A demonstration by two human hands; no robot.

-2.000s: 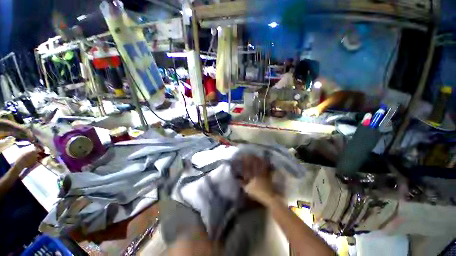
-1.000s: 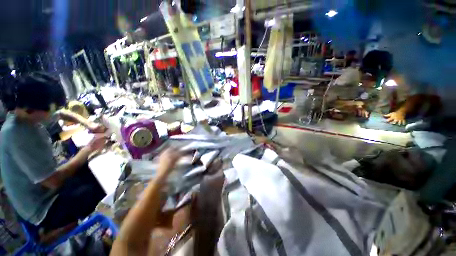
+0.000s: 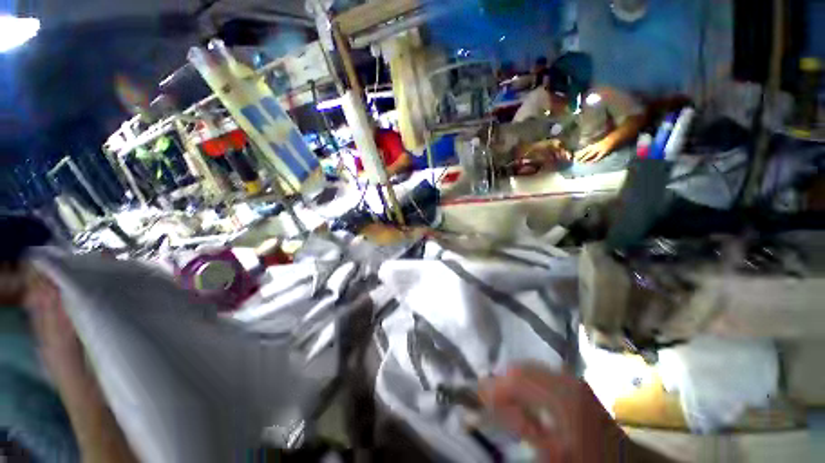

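A large garment piece (image 3: 434,289) with a pale inner side and dark grey stripes is spread and bunched left of the sewing machine (image 3: 642,289). My left hand (image 3: 56,330) is raised at the far left, holding up a blurred grey sweep of the cloth. My right hand (image 3: 534,407) is low, right of centre, over the striped cloth. It is blurred, with a small dark thing near its fingertips; I cannot tell whether it grips this or the cloth. The needle area is lit.
A white cloth scrap (image 3: 724,375) lies right of the needle. A dark pen holder (image 3: 640,199) with pens stands on the machine head. A purple round object (image 3: 217,278) is behind the cloth. A person (image 3: 602,118) works across the table. Another person is partly visible at the left edge.
My left hand has moved further left and up, lifting cloth with it. My right hand shows now at the lower right of centre. The view has turned back to the right.
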